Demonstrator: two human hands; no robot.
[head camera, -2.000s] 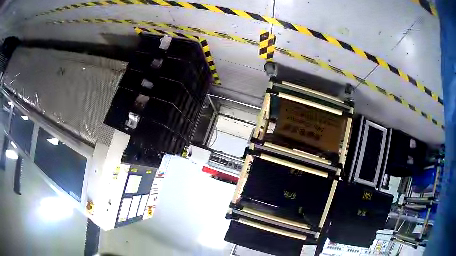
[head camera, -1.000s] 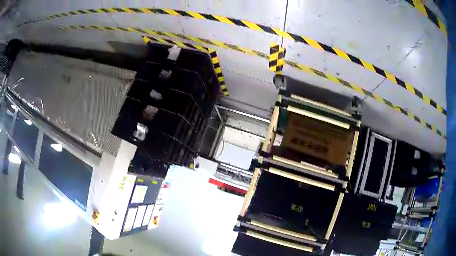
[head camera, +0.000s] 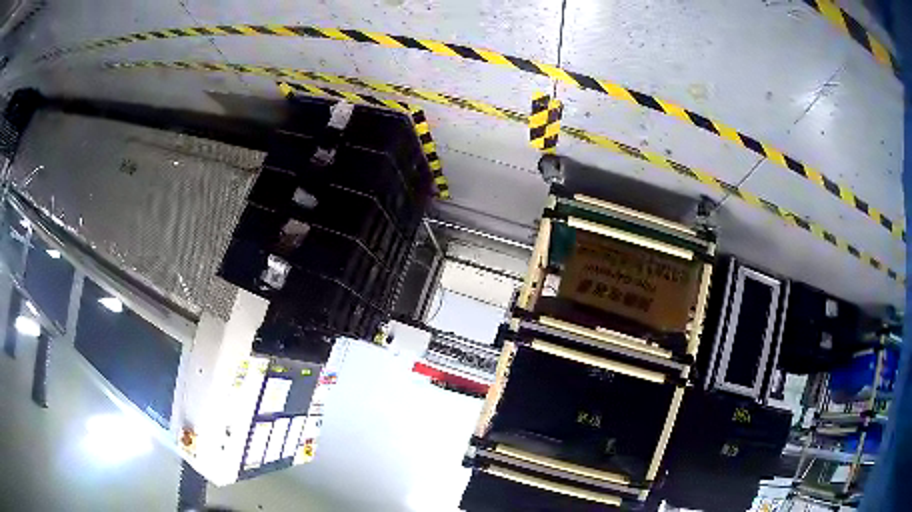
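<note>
Neither of my hands is in the picture. The view is tilted, nearly upside down. A stack of black totes (head camera: 335, 215) with pale labels stands left of the middle, inside yellow-black floor tape. A cream-tube rack (head camera: 535, 265) stands right of the middle. It holds a brown cardboard carton (head camera: 625, 283) with printed characters and black containers (head camera: 570, 410) with small yellow marks. More black containers (head camera: 735, 450) are beside the rack.
A long grey-covered surface (head camera: 130, 190) runs left of the totes, by a white panel with labels (head camera: 280, 420). Blue bins (head camera: 855, 375) sit on shelving at the far right. Yellow-black tape (head camera: 490, 55) crosses the grey floor. Blue cloth (head camera: 895, 120) covers the right edge.
Over the last second the view has shifted slightly, with the totes and rack a little further left. Compared with two seconds ago, the scene sits lower in the frame. No object has visibly moved.
</note>
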